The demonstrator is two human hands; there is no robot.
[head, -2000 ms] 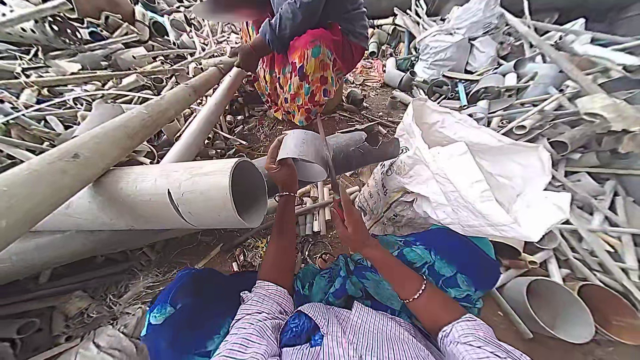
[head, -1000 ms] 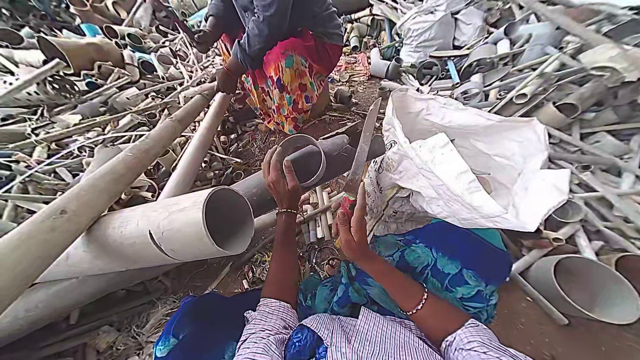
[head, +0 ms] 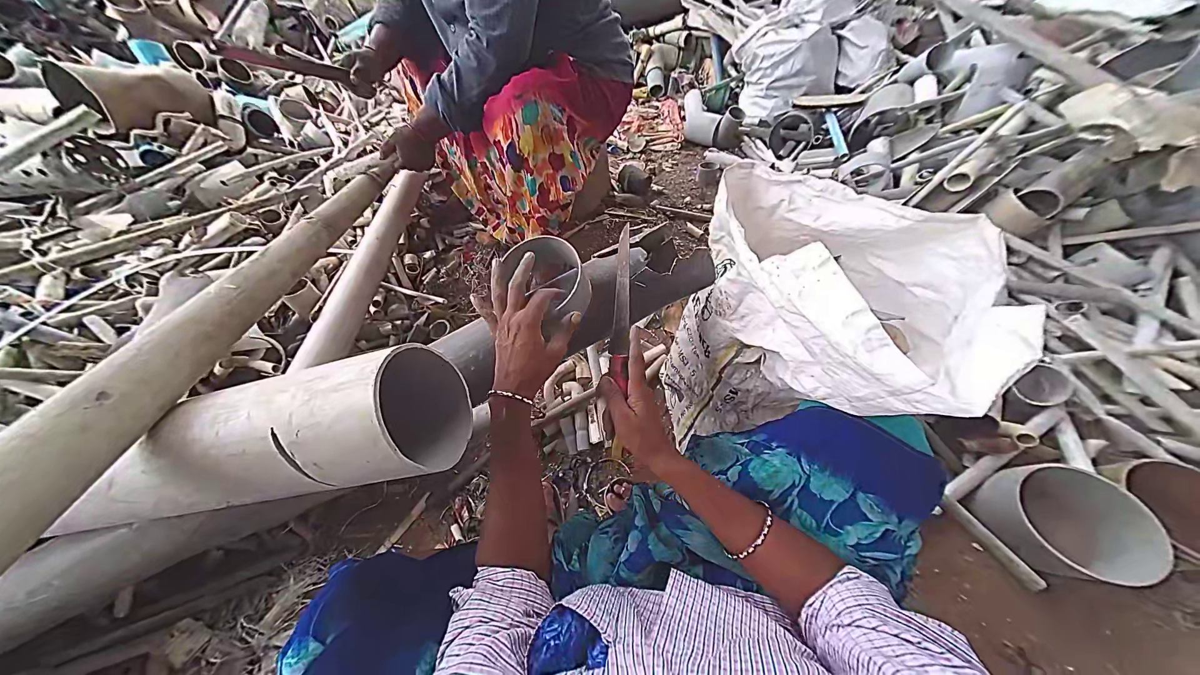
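My left hand [head: 523, 328] grips a short grey pipe piece [head: 574, 281] from its left side, with the fingers spread over its open end. In my right hand [head: 639, 403] is the red handle of a long-bladed knife or saw [head: 622, 300], its blade pointing up and away, just right of the pipe piece. A dark grey pipe [head: 647, 291] lies behind both hands. To the left of my left hand rests a wide pale pipe [head: 291, 431] with a slit in its side.
An open white woven sack [head: 844, 319] lies to the right. Ahead, another person [head: 525, 103] sits with one hand on a long pipe [head: 187, 347] and a blade in the other. Heaps of pipe scraps [head: 1059, 159] surround us. A large pipe ring [head: 1073, 525] lies at lower right.
The short pipe piece and my left hand have turned, and the blade has moved from close against the piece to upright beside it. The other person's blade has come into view.
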